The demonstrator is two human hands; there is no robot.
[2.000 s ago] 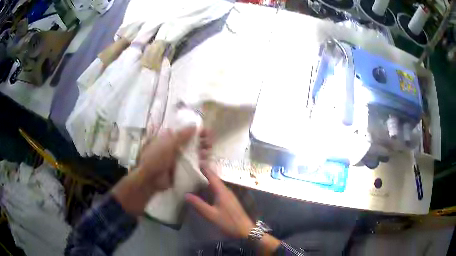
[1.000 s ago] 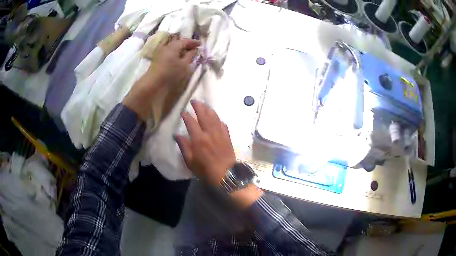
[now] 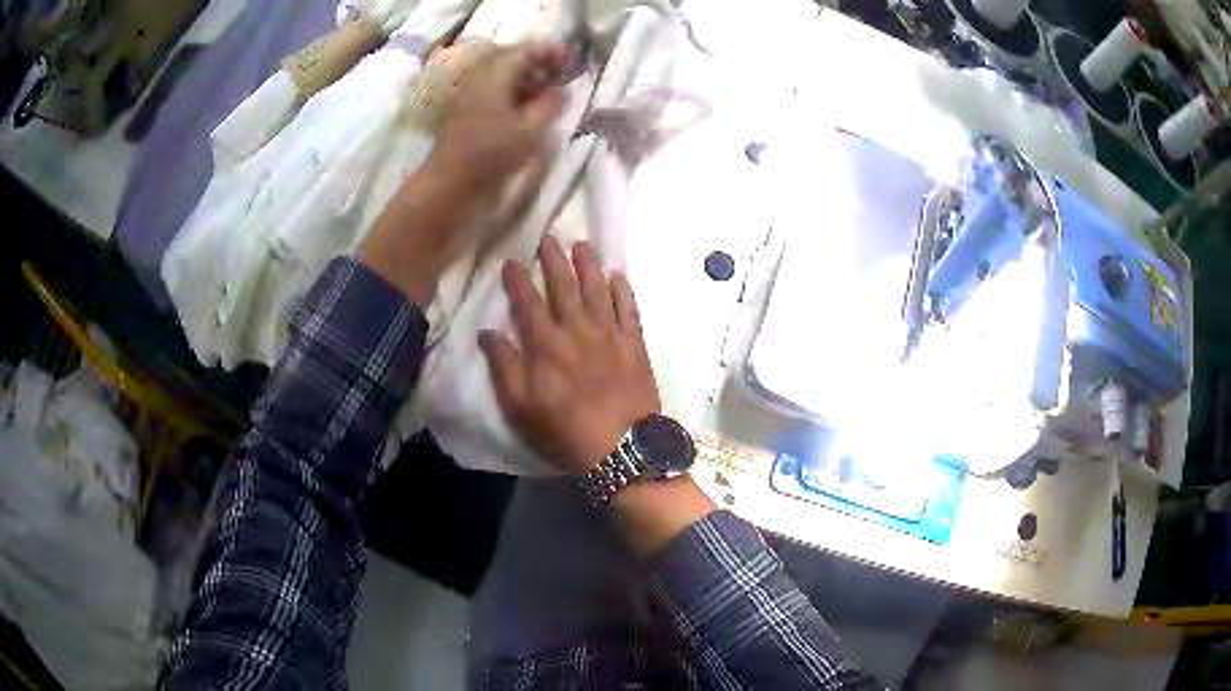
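Note:
A white fabric bundle [image 3: 466, 392] lies on the machine table's left part, its lower end over the front edge. A pinkish-grey tie strip [image 3: 632, 124] lies across its upper part. My left hand [image 3: 506, 108] is above the bundle beside the strip, fingers curled and blurred; it seems to pinch a strip end. My right hand [image 3: 578, 362] lies flat on the bundle, palm down, fingers slightly apart, gripping nothing. The fabric under both hands is hidden.
More white bundles with tan tags [image 3: 331, 57] lie at left. The blue-and-white sewing machine [image 3: 1114, 277] stands right under glare, with a blue plate [image 3: 878, 489] in front. Dark snips [image 3: 1118, 524] lie at far right. Crumpled white cloth [image 3: 68, 500] is lower left.
The bundle has been laid flat on the table from between my hands. My left hand has moved up beside the tie; my right hand has flattened onto the fabric. The view has shifted slightly.

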